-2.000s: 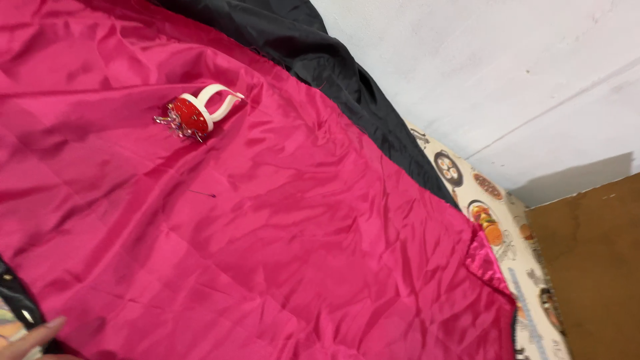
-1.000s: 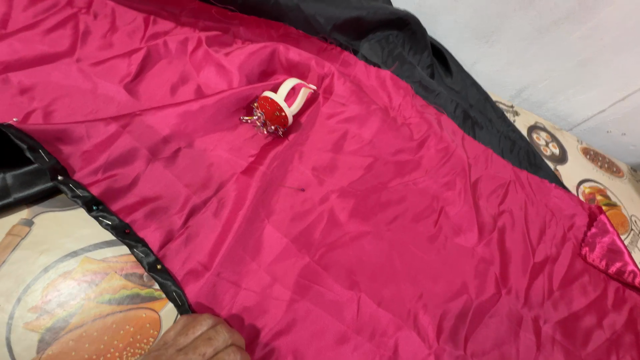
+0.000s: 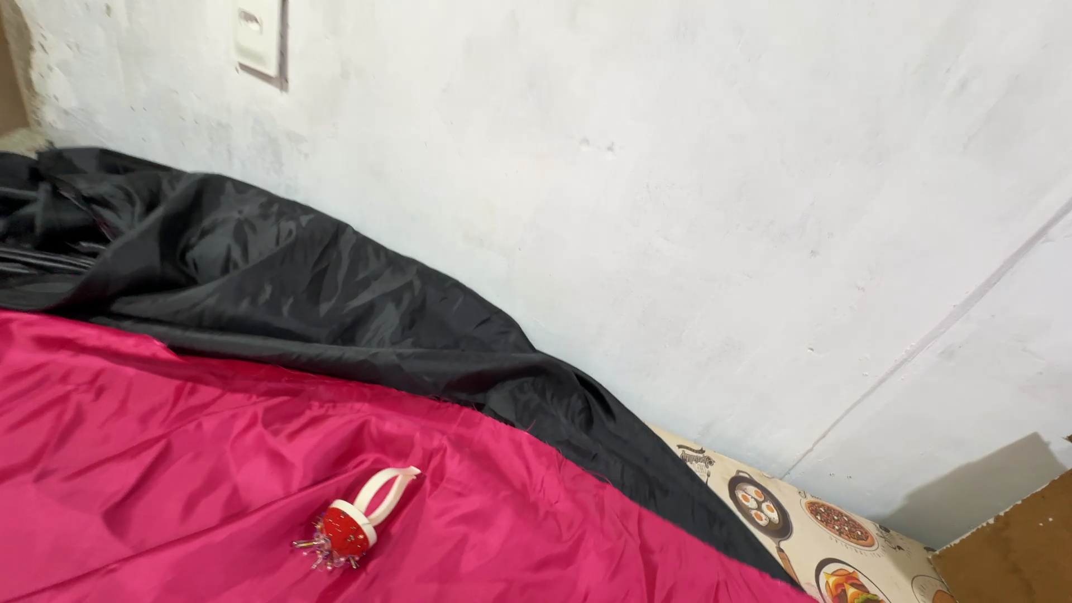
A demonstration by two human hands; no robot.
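Observation:
Neither of my hands shows in the head view now. Bright pink satiny fabric lies wrinkled across the lower left. On it rests a red wrist pincushion with a white band, stuck with several pins and lying on its side, its band pointing up and right. Black fabric lies bunched along the far edge of the pink piece, close to the wall, and narrows toward the lower right. What my hands hold or touch is out of view.
A white wall rises behind the fabric, with a switch or socket plate at upper left. A food-print table cover shows at lower right, beside a brown surface.
The view has swung up toward the wall. A hand that was at the lower edge of the pink fabric, by the pinned black trim, is out of frame.

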